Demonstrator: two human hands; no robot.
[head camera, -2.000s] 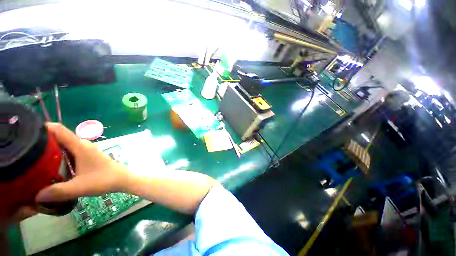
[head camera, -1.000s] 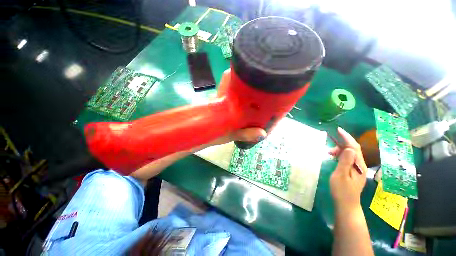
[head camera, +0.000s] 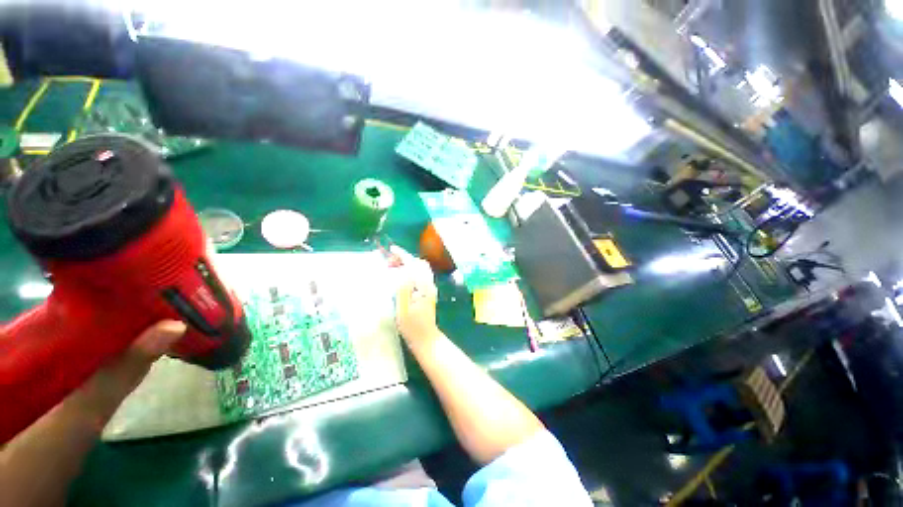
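The red heat gun (head camera: 163, 272) with its round black rear cap is at the left, its dark end above the left part of the green PCB panel (head camera: 297, 347). My left hand (head camera: 139, 358) is closed around the gun from below, partly hidden by it. The panel lies on the pale backing board (head camera: 381, 347). My right hand (head camera: 417, 300) is at the board's upper right edge, fingers closed on thin reddish-brown tweezers (head camera: 388, 252), which show only in part.
Behind the board are a clear dish (head camera: 224, 229), a pink cup (head camera: 285, 229) and a green spool (head camera: 371, 206). To the right are an orange round thing (head camera: 434, 249), another circuit board (head camera: 473, 241), a yellow note (head camera: 499, 306), a white bottle (head camera: 507, 192) and a grey box (head camera: 562, 259).
The view has swung twice. One second ago the gun was raised across the middle, over the board's top left; now it is lower at the left. My right hand has moved to the board's edge.
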